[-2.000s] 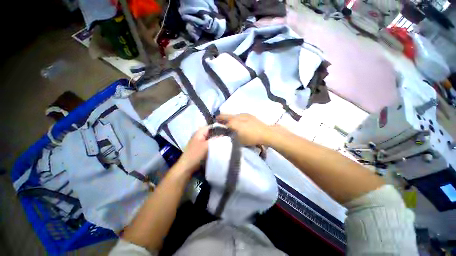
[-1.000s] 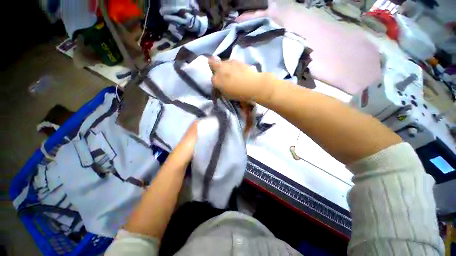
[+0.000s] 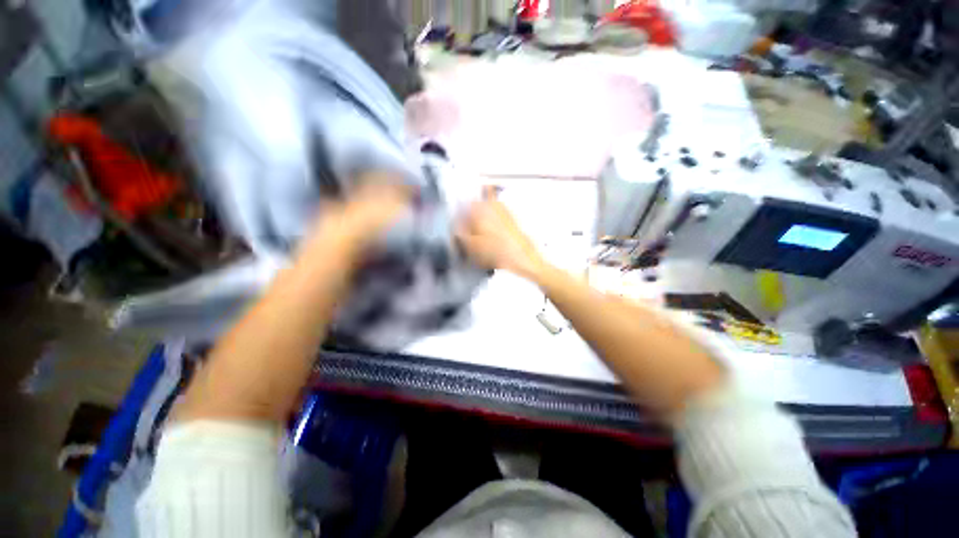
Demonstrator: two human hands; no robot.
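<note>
The striped knit garment (image 3: 284, 126), pale grey-white with dark stripes, is bunched and motion-blurred over the left part of the white table. My left hand (image 3: 368, 215) is blurred and closed on the garment. My right hand (image 3: 489, 231) is at the garment's right edge; blur hides whether its fingers hold the fabric. The sewing machine (image 3: 684, 184) stands to the right of both hands, and no fabric shows under its needle area.
Ruler tape (image 3: 473, 391) runs along the table's front edge. Yellow-handled snips (image 3: 741, 330) lie by dark strips right of the needle area. A dark block (image 3: 862, 344) and red item (image 3: 923, 391) sit at the right end. A blue crate (image 3: 116, 447) is below left.
The view has turned right, showing more of the machine. The garment has been lifted and swung, and its hanging front part is off the wearer's lap. My hands have moved apart from their earlier grip.
</note>
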